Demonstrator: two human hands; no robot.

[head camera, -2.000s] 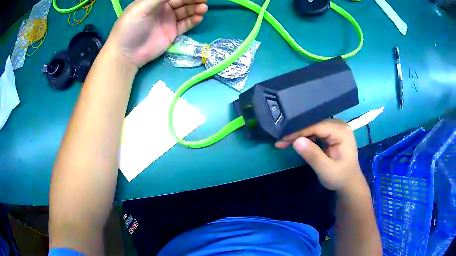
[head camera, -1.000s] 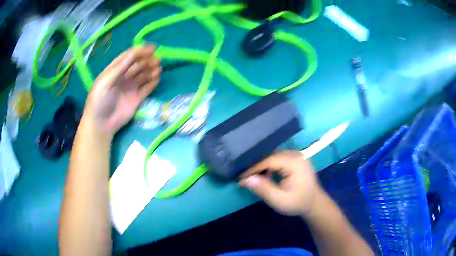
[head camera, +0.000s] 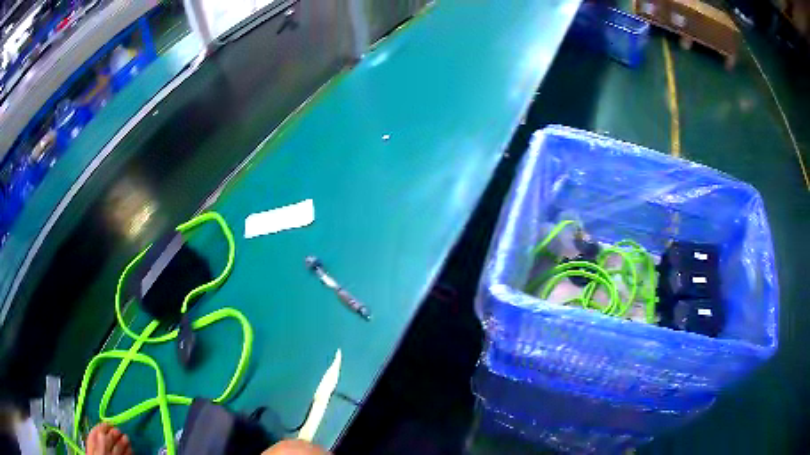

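Observation:
The black faceted unit is at the bottom edge, cut off by it. A bright green flat cable lies in loops above and left of it. A second black unit lies farther up, inside a green loop. A small black end piece is below that one. My left hand shows only some fingers at the bottom left, left of the near unit. My right hand is mostly cut off at the bottom edge, right of the unit. Its fingers are hidden.
A pen, a white strip and a pale pointed strip lie on the green bench. A plastic-lined blue crate at right holds green cables and black units. Another blue crate stands farther back.
The view has swung right and up along the bench. The hands and near unit now sit at the bottom edge, and the crate's contents show. The white paper and black round parts are out of view.

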